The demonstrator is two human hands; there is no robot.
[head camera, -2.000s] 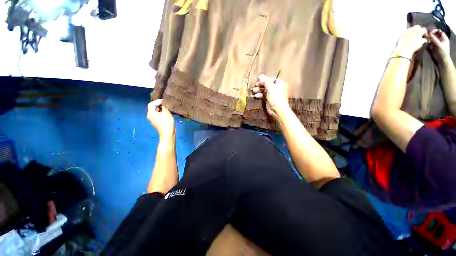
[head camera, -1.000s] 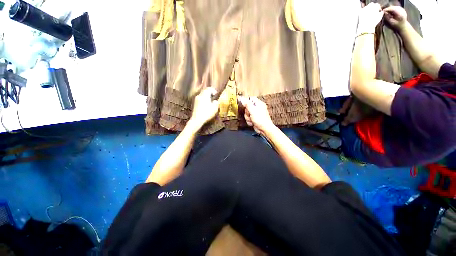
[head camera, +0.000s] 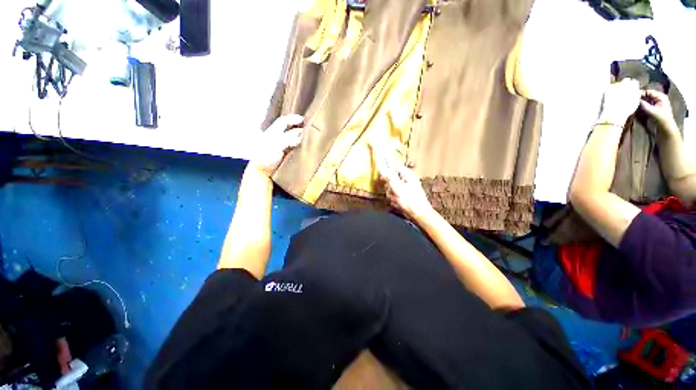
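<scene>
A brown, slightly shiny vest (head camera: 465,114) lies on the white table, with more layers showing at its sides. Its front is parted, showing yellow lining (head camera: 374,141) and small dark dots down the right front edge. A ruffled hem (head camera: 481,204) runs along the bottom. My left hand (head camera: 278,145) holds the left front panel at its outer side. My right hand (head camera: 403,187) is at the lower front opening over the lining; its fingers are bent and blurred, and I cannot tell whether it grips cloth or a tool.
A flat black rectangle (head camera: 194,27), a narrow dark case (head camera: 143,93) and tangled cables (head camera: 47,57) lie at the table's left. At right, another person's hands (head camera: 637,100) work on a brown garment. A red plastic stool (head camera: 658,356) stands on the blue floor.
The vest's front has been opened wider, exposing more lining. My left hand has moved left and up with the left panel. My right hand has moved slightly right and down.
</scene>
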